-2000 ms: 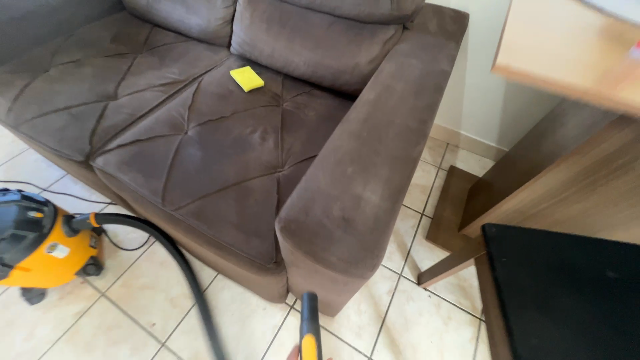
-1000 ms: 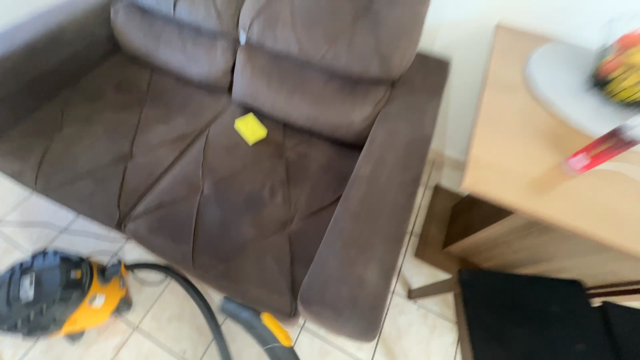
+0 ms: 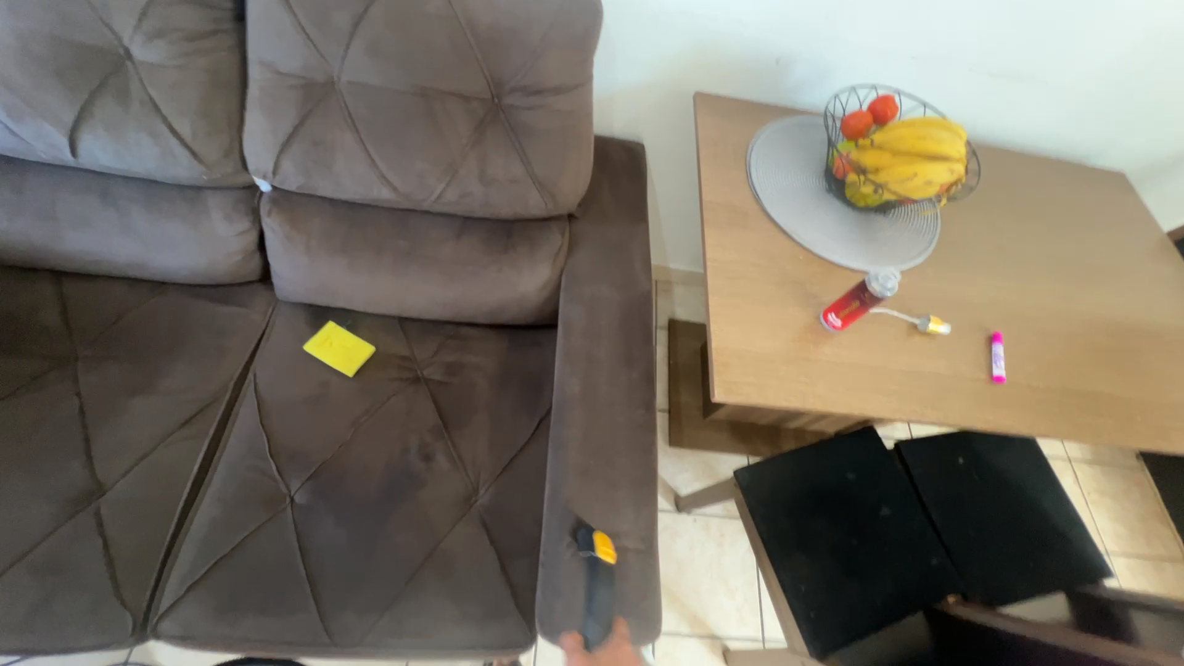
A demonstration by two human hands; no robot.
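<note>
One hand shows at the bottom edge, closed around the black and yellow vacuum hose handle (image 3: 599,592); I take it for my right hand (image 3: 603,649), as it comes in right of centre. The handle's front end is at the armrest (image 3: 603,388) of the brown upholstered sofa (image 3: 388,481). A yellow sponge or folded cloth (image 3: 339,349) lies on the right seat cushion, near the back cushion. My left hand is out of view.
Right of the sofa stands a wooden table (image 3: 1064,407) with a wire fruit basket (image 3: 971,185), a round placemat (image 3: 786,185), a red bottle (image 3: 849,305), a white cable (image 3: 932,324) and a pink glue stick (image 3: 997,358). Black-seated chairs (image 3: 851,527) stand before it.
The hose handle has moved from in front of the sofa onto its right armrest. The view has shifted, and the yellow and black vacuum cleaner has left it.
</note>
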